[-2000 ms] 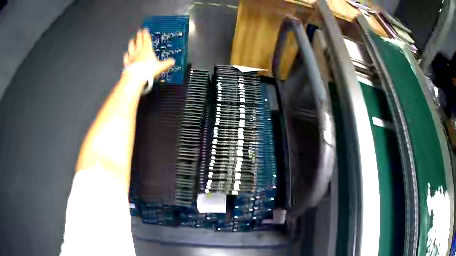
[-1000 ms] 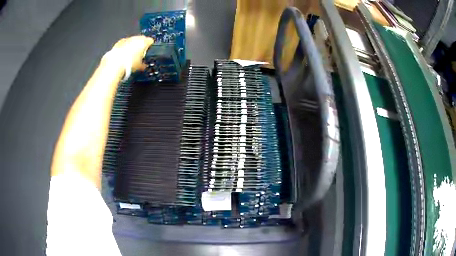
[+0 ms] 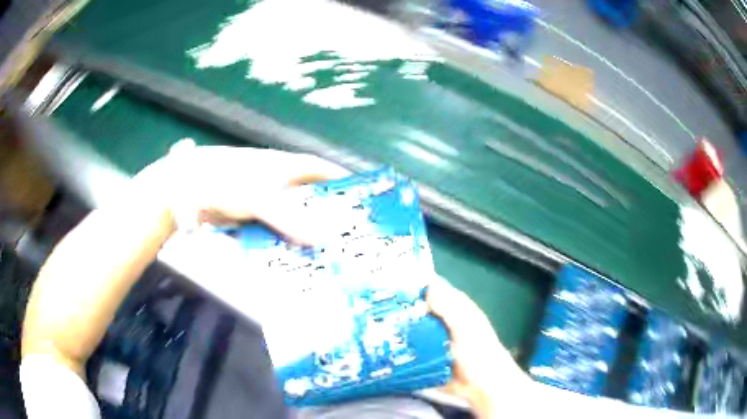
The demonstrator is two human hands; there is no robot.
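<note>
A stack of blue PCB panels is held between my two hands, over the near edge of the conveyor. My left hand grips the stack at its upper left, fingers over the top face. My right hand holds the stack's right edge, its fingers partly hidden. The boards carry small parts, partly washed out by glare and motion blur. The stack looks slightly fanned at its lower edge.
Blue boards lie between the conveyor rails at the lower right. White loose pieces lie on the green surface behind. A red object is at the far right. The dark board rack is at the lower left, blurred.
The view has swung from the rack to the conveyor. My left hand has come away from the rack with boards. My right hand has come into view, holding the stack too.
</note>
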